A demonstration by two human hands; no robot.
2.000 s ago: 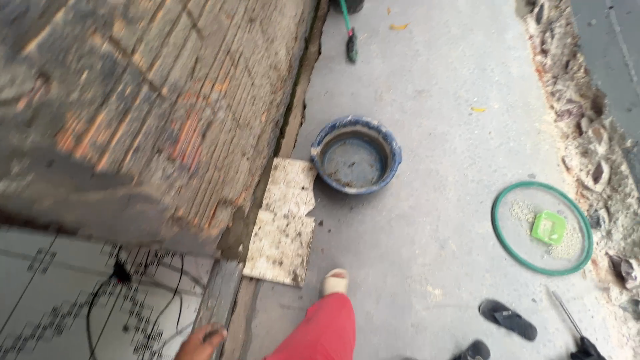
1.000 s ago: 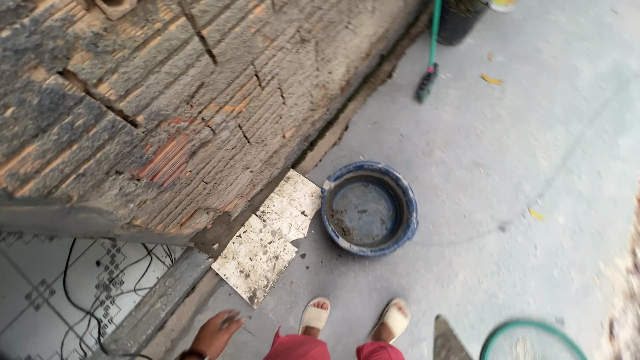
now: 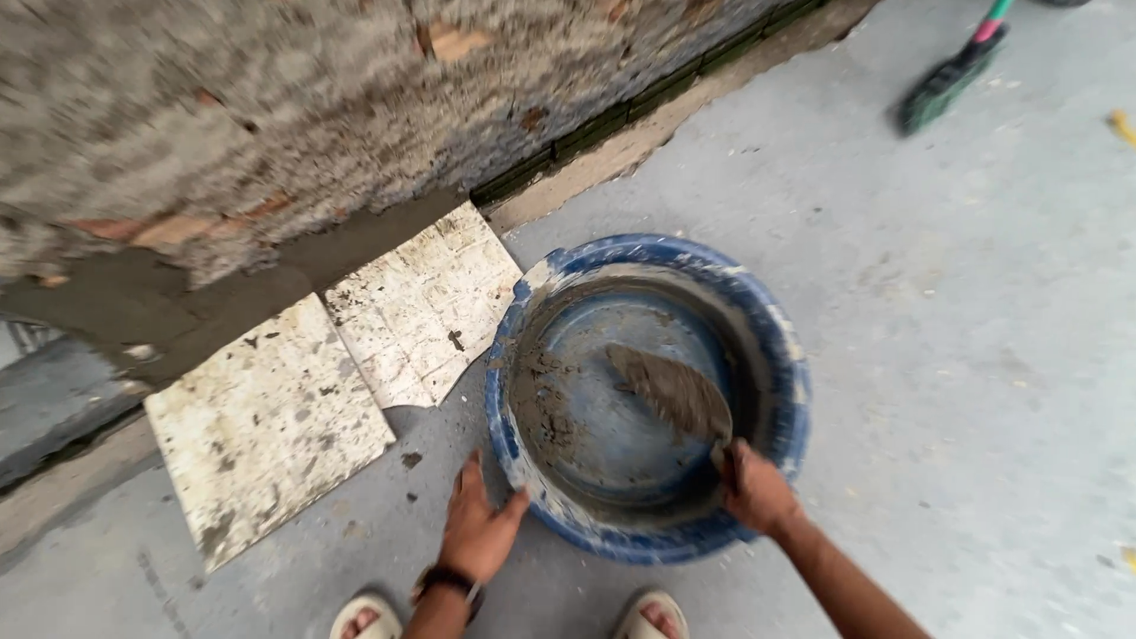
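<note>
A blue plastic basin [image 3: 646, 550] smeared with mortar stands on the floor. My right hand [image 3: 761, 488] grips a trowel [image 3: 679, 390] by its handle at the basin's lower right; the mortar-coated blade lies over the basin's inside. Wet mortar [image 3: 546, 399] clings to the left part of the basin. My left hand [image 3: 484, 524], with a dark band at the wrist, is at the basin's lower left rim, fingers apart and holding nothing. Two spattered white tiles, one nearer [image 3: 266, 426] and one farther [image 3: 426, 302], lie left of the basin along the wall.
A rough brick wall [image 3: 311, 106] runs along the upper left, with fresh grey mortar [image 3: 222, 302] at its foot. A green brush head [image 3: 950, 84] on a handle is on the grey floor at the upper right. My sandalled feet are at the bottom edge.
The view has come closer to the basin. My right hand, not seen earlier, is now at the basin with the trowel; my left hand has come to the basin's rim.
</note>
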